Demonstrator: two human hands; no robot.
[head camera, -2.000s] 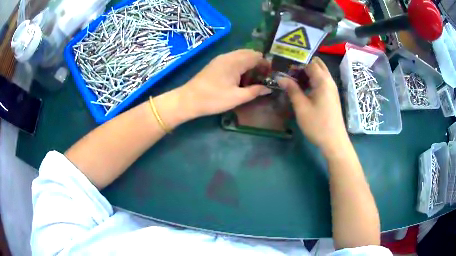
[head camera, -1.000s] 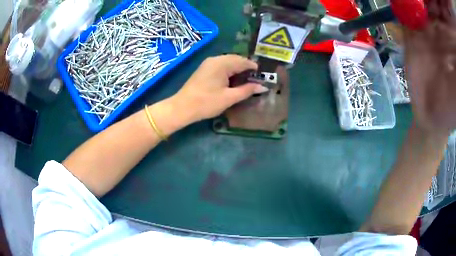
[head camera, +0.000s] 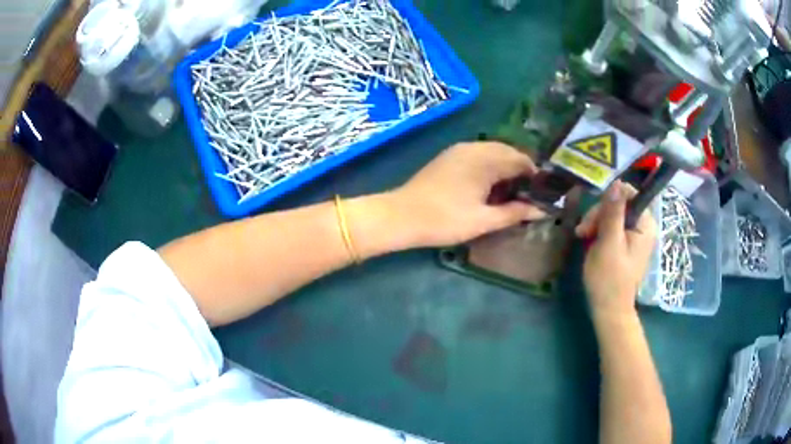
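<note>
My left hand holds the small metal fixture block by its left side under the press head; the block is mostly hidden by the fingers and the head. My right hand is closed around the lower end of the press lever, right of the press head, with a bit of red knob showing between the fingers. The press head carries a yellow warning triangle label. The brownish press base plate lies below my left hand. I cannot tell whether a pin is in the block.
A blue tray heaped with slim metal pins lies at the left. Clear boxes with metal pins stand right of the press, others at the lower right. A black smartphone and clear jar are at the far left. Red material shows behind the press.
My right hand left the block, rose to the lever's red knob and has now pulled the lever down. My left hand stays at the block. The view has shifted.
</note>
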